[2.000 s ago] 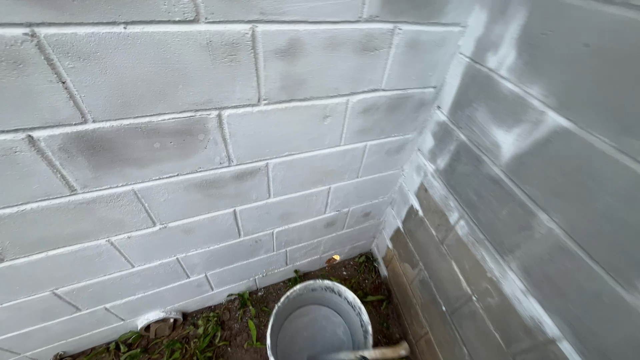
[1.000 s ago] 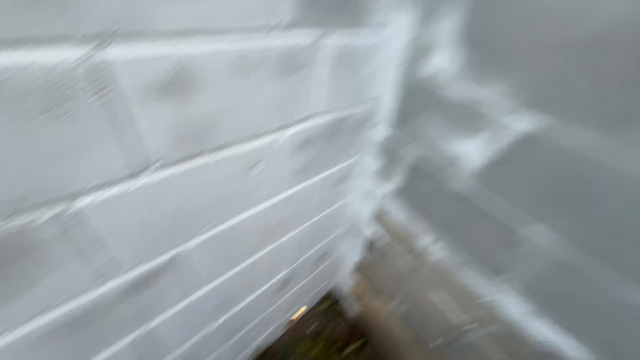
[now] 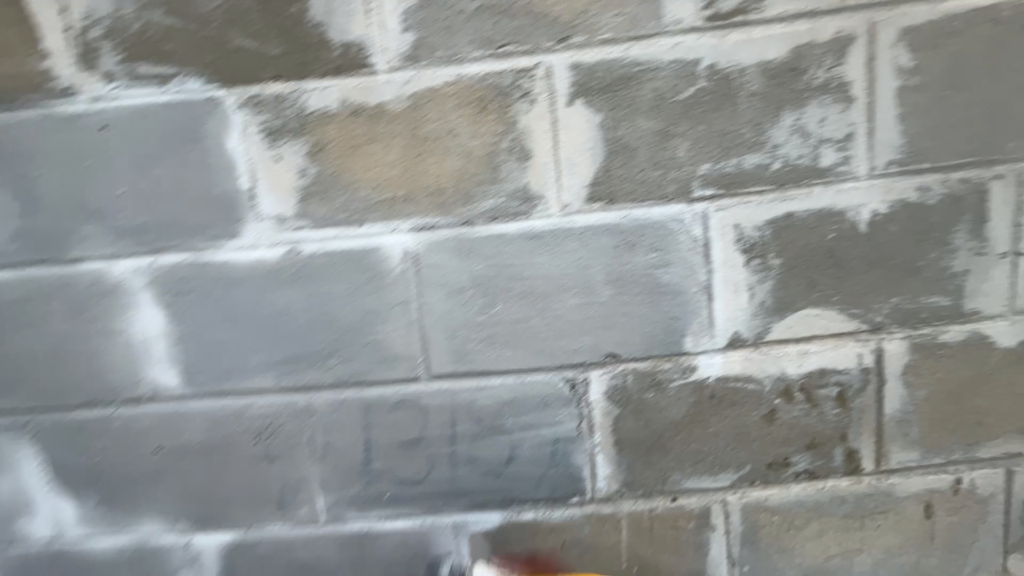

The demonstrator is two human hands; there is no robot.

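A concrete block wall (image 3: pixel 560 296) fills the head view. Its blocks at left and centre wear a thin grey-white coat (image 3: pixel 288 320), while those at right and top show rough bare grey and tan surfaces (image 3: pixel 416 152) with white along the joints. At the bottom edge, right of the middle line, a blurred object with white, dark red and yellow parts (image 3: pixel 528 565) is cut off by the frame; what it is cannot be told. Neither my left hand nor my right hand shows.
Faint marks (image 3: pixel 464 448) like writing show through the coat on one lower block. The mortar joints (image 3: pixel 496 372) run slightly uphill to the right. No floor or ground is in view.
The view has swung away from the wall corner and the ground to a partly coated wall face. The bucket, seen two seconds ago, is out of view.
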